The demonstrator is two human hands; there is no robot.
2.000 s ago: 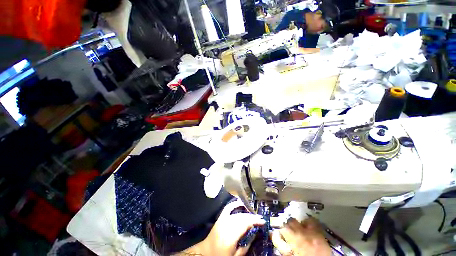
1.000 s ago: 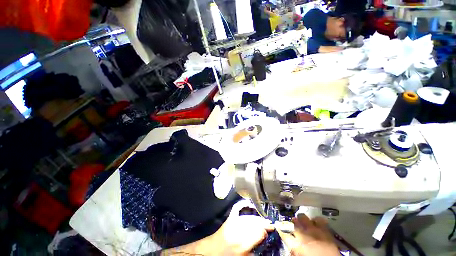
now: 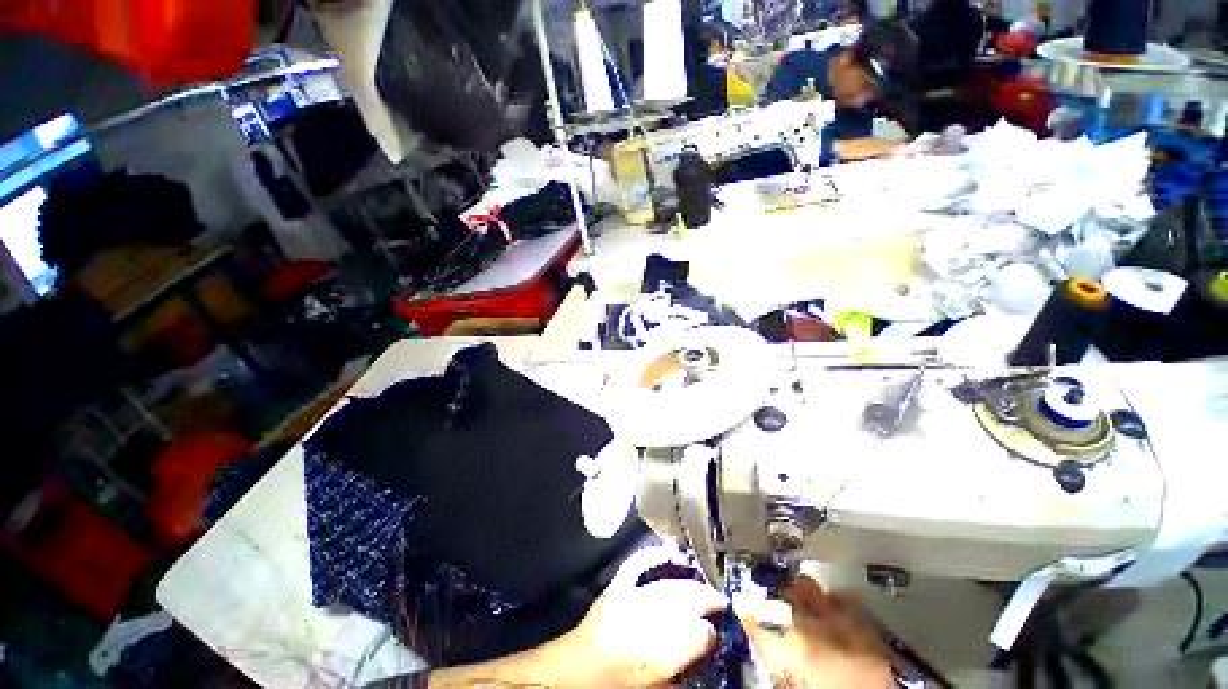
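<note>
Black fabric lies on the pale table left of the sewing machine, with a navy flecked panel at its lower left and loose threads hanging off. My left hand presses and grips the flecked cloth just below the needle end. My right hand is beside it on the right, its fingertips at the same cloth near the presser foot. The presser foot and needle are mostly hidden by the fingers and the machine head. Both hands are partly washed out or blurred, and the picture's bottom edge cuts off the right one.
A white tape disc sits over the needle end. Slim dark tools lie right of my right hand. Behind the head stand a black thread cone and a white cut-piece pile. A person sits at a facing machine; a red bin is left.
The view has shifted slightly. Both hands stay close together at the needle end on the cloth. The black fabric keeps about the same place on the table. The person opposite has moved a little.
</note>
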